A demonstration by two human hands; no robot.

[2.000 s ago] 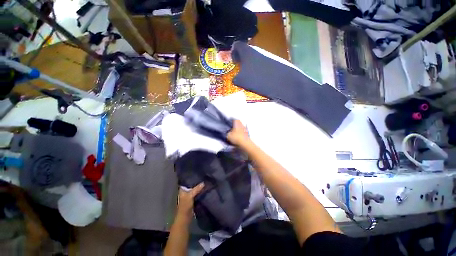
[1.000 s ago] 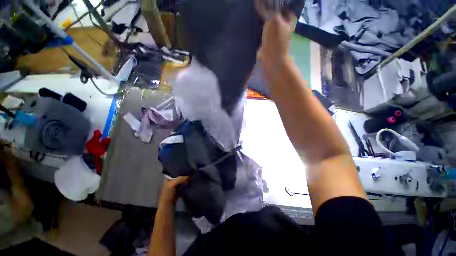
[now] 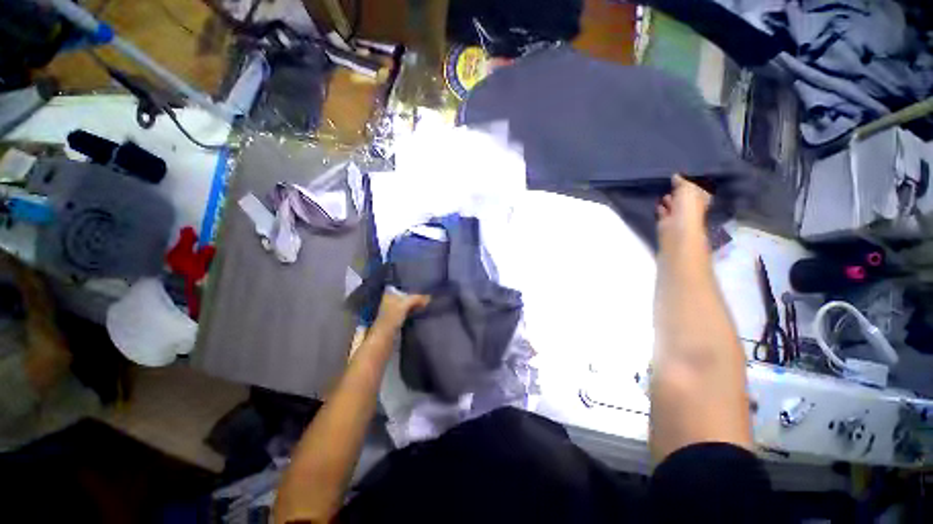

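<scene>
My right hand (image 3: 683, 197) grips the near edge of a large dark grey cut panel (image 3: 604, 118), which lies across the back of the white table. A darker layer hangs under the panel's edge beside the hand. My left hand (image 3: 401, 305) is closed on the left side of a dark grey part-sewn bundle (image 3: 455, 328) close to my body. The bundle has folds and a small white patch. Pale pieces show under and beside it. The fingertips of both hands are partly hidden by cloth.
Narrow lilac-grey strips (image 3: 312, 210) lie on the grey board (image 3: 286, 307). Scissors (image 3: 767, 312), a black and pink cone (image 3: 849, 268) and the white machine arm (image 3: 818, 415) are at the right. Grey cloth heaps (image 3: 854, 61) are at the back right. A person's arm shows at far left.
My right hand has come down and to the right from the top of the view, and the raised dark panel now lies flatter. My left hand stays at the bundle.
</scene>
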